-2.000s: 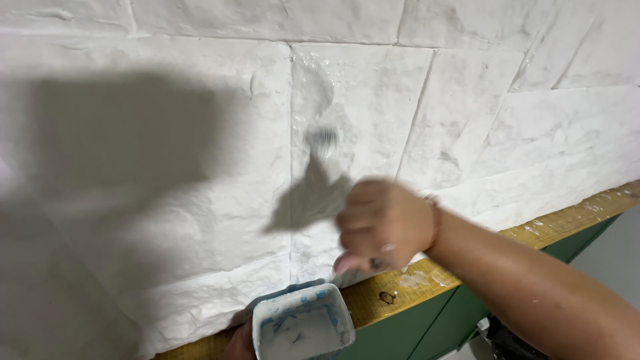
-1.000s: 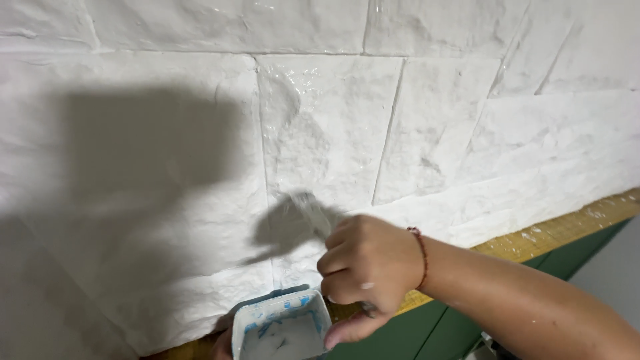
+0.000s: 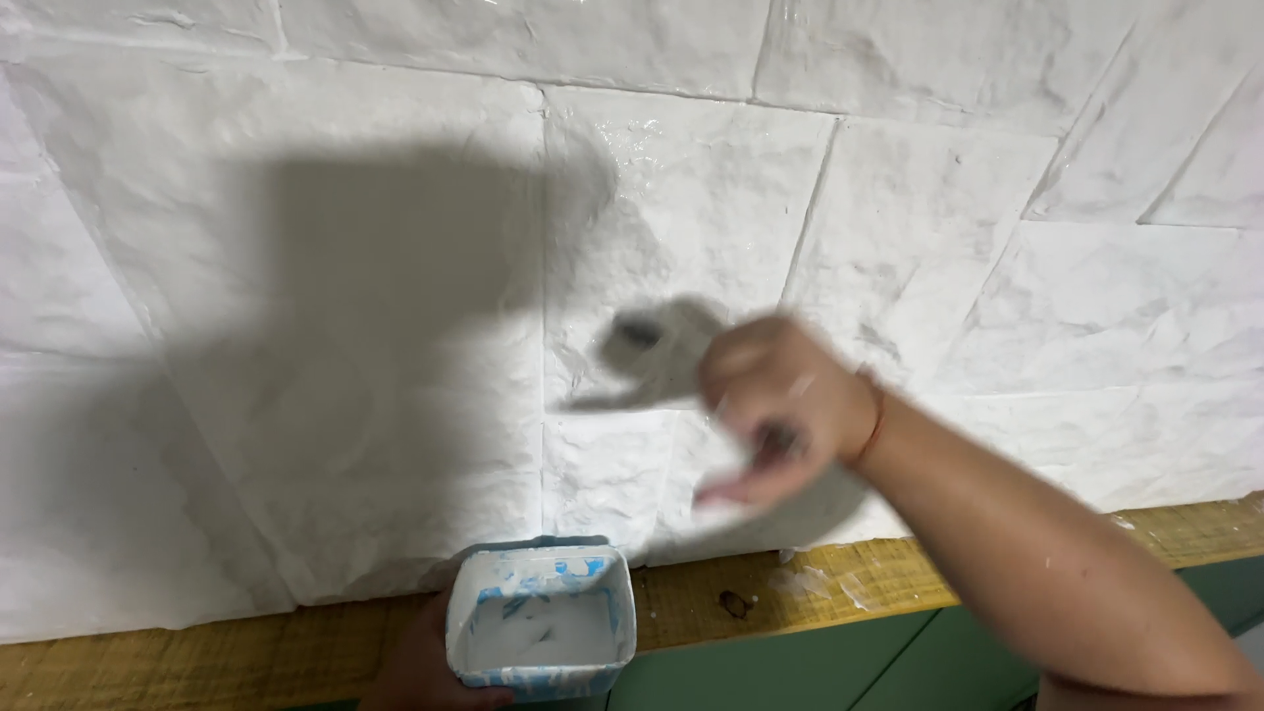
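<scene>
My right hand (image 3: 780, 415), blurred by motion, is closed on a brush whose dark, blurred bristle end (image 3: 637, 331) shows to the left of the fingers, close to the white stone-textured wall (image 3: 691, 217). Its handle is mostly hidden in the fist. Below and to the left, my left hand (image 3: 425, 652) grips the left side and underside of a square plastic tub (image 3: 632, 612). White liquid lies inside the tub, and blue patches and white smears mark its walls. Wet, shiny spots show on the wall block above the brush.
A yellowish wooden ledge (image 3: 879, 578) runs along the foot of the wall, with white splashes and a dark knot. Green panels (image 3: 790, 667) are beneath it. Shadows fall across the wall at the left.
The right hand was lower, near the tub's right rim, one second ago; it is now higher above the tub, with the brush still in it. The left hand still holds the tub.
</scene>
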